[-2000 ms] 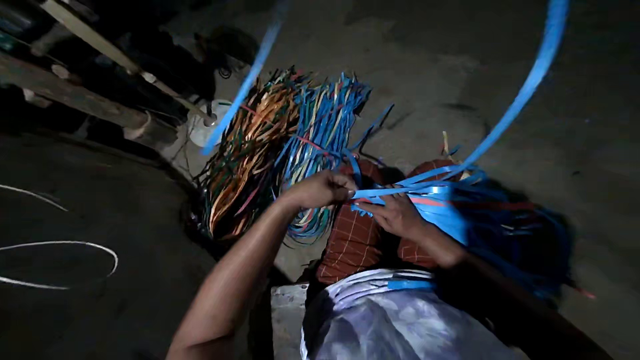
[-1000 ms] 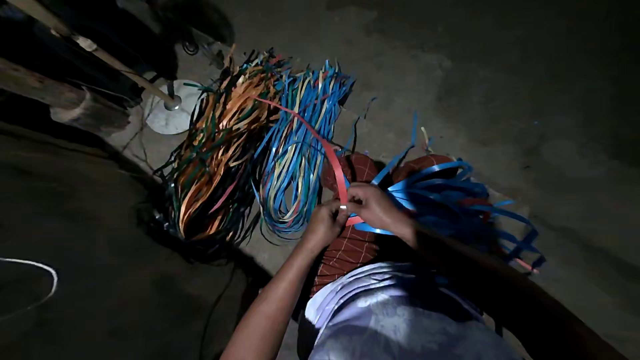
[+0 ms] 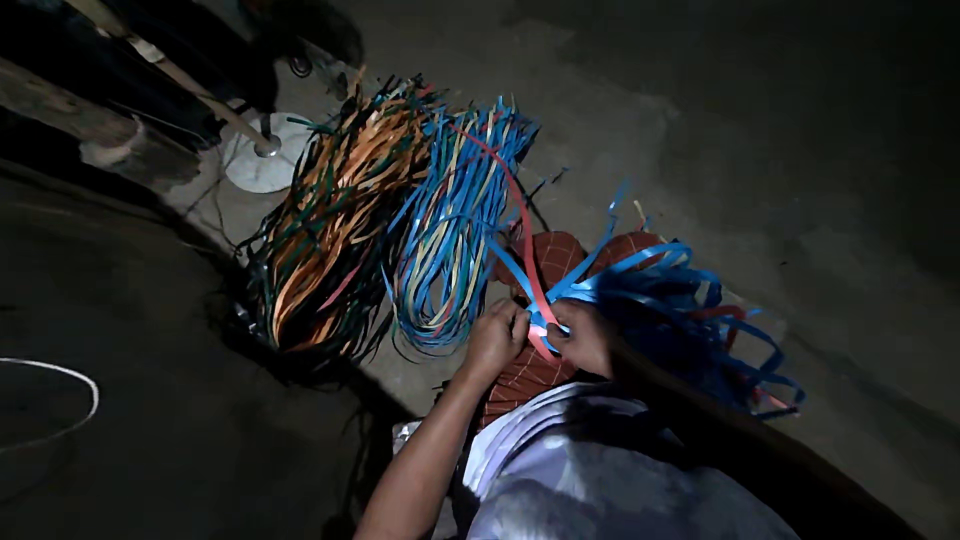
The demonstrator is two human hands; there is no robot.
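Over my lap, my left hand [image 3: 499,337] pinches the left edge of a small piece woven from blue and red plastic strips. My right hand [image 3: 585,336] is closed on the same piece from the right, with its thumb and fingers at a red strip [image 3: 527,240]. That strip runs up and away from my hands in a curve. Loose blue strips [image 3: 675,292] fan out over my right knee and hang down at the right. The exact crossing of strips between my fingers is partly hidden.
Left of my knees lie a bundle of blue and cream strips [image 3: 450,247] and a bundle of orange and dark green strips [image 3: 352,202]. Behind them a pole stands on a round pale base [image 3: 251,169]. A wooden beam [image 3: 67,105] is at upper left, a white loop [image 3: 94,397] at far left.
Two seconds ago my hands held long blue strips, one arching high at the right. Since one second ago, the hands have moved slightly apart around the woven piece; the red strip still stands up from it.
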